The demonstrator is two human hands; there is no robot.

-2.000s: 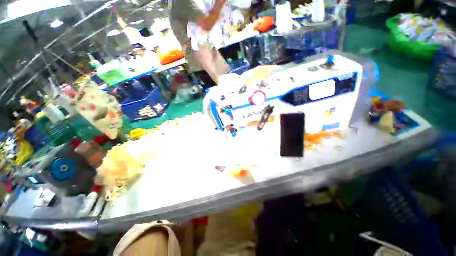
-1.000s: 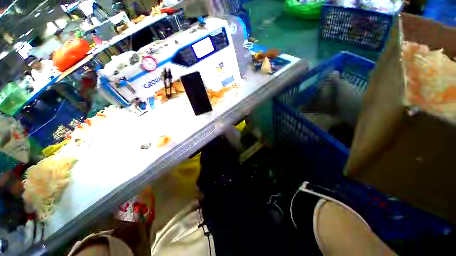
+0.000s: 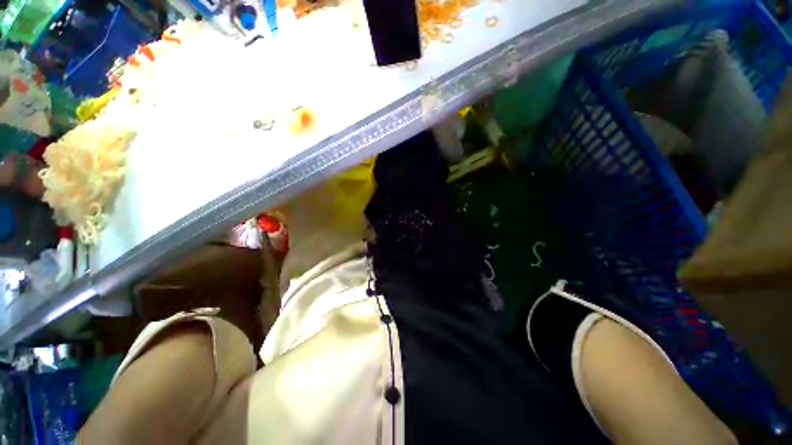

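Neither of my hands is in view; only my upper arms show at the bottom left and bottom right, cut off by the edge. A tangled heap of cream strips (image 3: 87, 169) lies at the left end of the white tabletop (image 3: 200, 165). Cream bunches with orange-red spots (image 3: 161, 61) lie behind it. A small orange piece (image 3: 301, 120) lies near the front edge, beside a small dark metal shape (image 3: 262, 124) I cannot identify. A black smartphone (image 3: 393, 30) lies to the right, cut off at the top. Only blue and metal parts of the sewing machine (image 3: 247, 16) show at the top edge.
Orange scraps (image 3: 443, 16) lie right of the phone. The table's grey edge (image 3: 347, 139) runs diagonally. A blue lattice crate (image 3: 638, 139) stands at the right, with a brown cardboard box (image 3: 747, 226) partly over it. A red and white item (image 3: 271, 231) is under the table.
The view has swung down. Most of the machine has left the top of the picture, and my torso and both upper arms show more. The heap and orange piece look unmoved on the table.
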